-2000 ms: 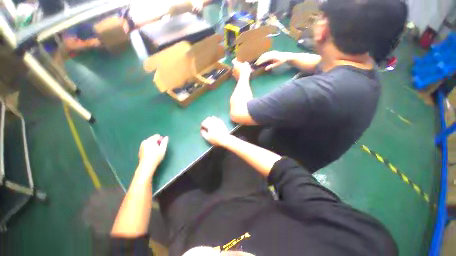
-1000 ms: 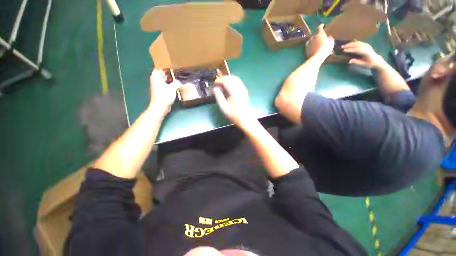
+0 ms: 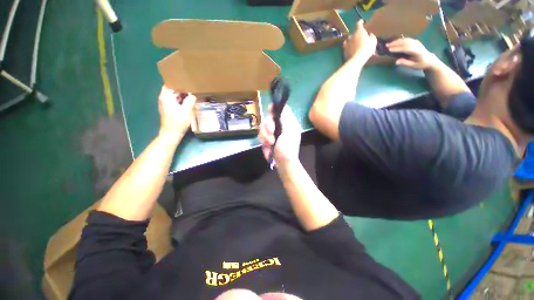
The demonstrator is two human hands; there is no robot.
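Observation:
An open mailer box [image 3: 227,133] stands on the green bench in front of me, its wide lid upright at the back. Black cords and a grey-white piece lie in it. My left hand [image 3: 175,111] is closed around the box's left side wall, with something small and dark red at its fingertips, too blurred to name. My right hand [image 3: 281,136] is just outside the box's right front corner and holds a folded black cable bundle [image 3: 280,92] upright. A pale plug end hangs below this hand.
A person in a dark grey-blue T-shirt [image 3: 404,164] works at the right, hands at another open box. A second open box [image 3: 319,42] with black cords stands between us at the back. A supply carton [image 3: 73,246] is low at my left. A white tube leg is at upper left.
My right hand has come out of the box and now holds up a black cable bundle. My left hand stays at the box's left side. The view has shifted slightly.

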